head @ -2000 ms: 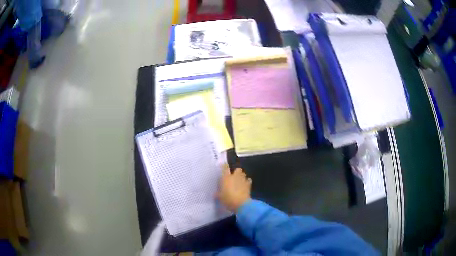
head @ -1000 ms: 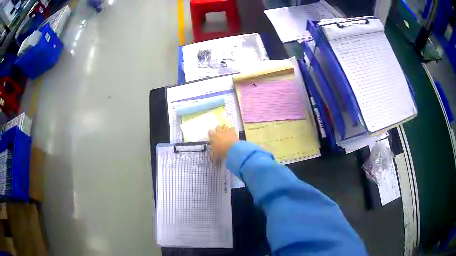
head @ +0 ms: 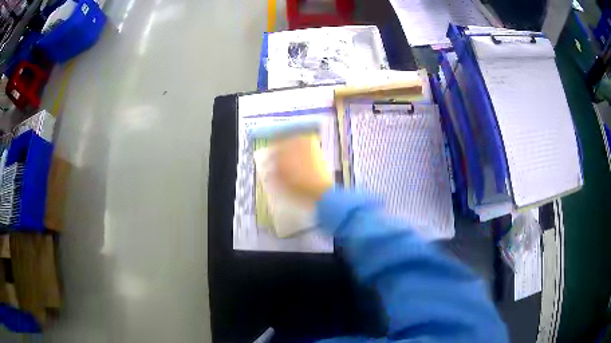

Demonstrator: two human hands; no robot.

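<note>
My right hand (head: 298, 167), blurred, is over the small pale yellow sheets (head: 288, 218) on the left of the desk. Its fingers are too blurred to tell whether they grip the sheets. A pad with a blue-green strip (head: 285, 129) lies at their top edge, on ruled white pages (head: 244, 221). A clipboard (head: 398, 157) with a dark clip and a gridded sheet lies to the right, on a kraft folder (head: 382, 88); my sleeve crosses its lower left corner. My left hand is not in view. A thin pale tip, unclear, shows at the bottom edge.
A blue file rack (head: 465, 127) with a second clipboard (head: 529, 120) stands at the right. A clear bag (head: 521, 238) lies below it. A white parts tray (head: 325, 57) and red stool (head: 318, 15) are beyond the desk. Blue totes (head: 33, 177) and cartons (head: 33, 268) stand far left.
The clipboard has moved from the lower left onto the folder at the right, covering the pink form and yellow pad. My right hand stays over the small yellow sheets, which now lie lower.
</note>
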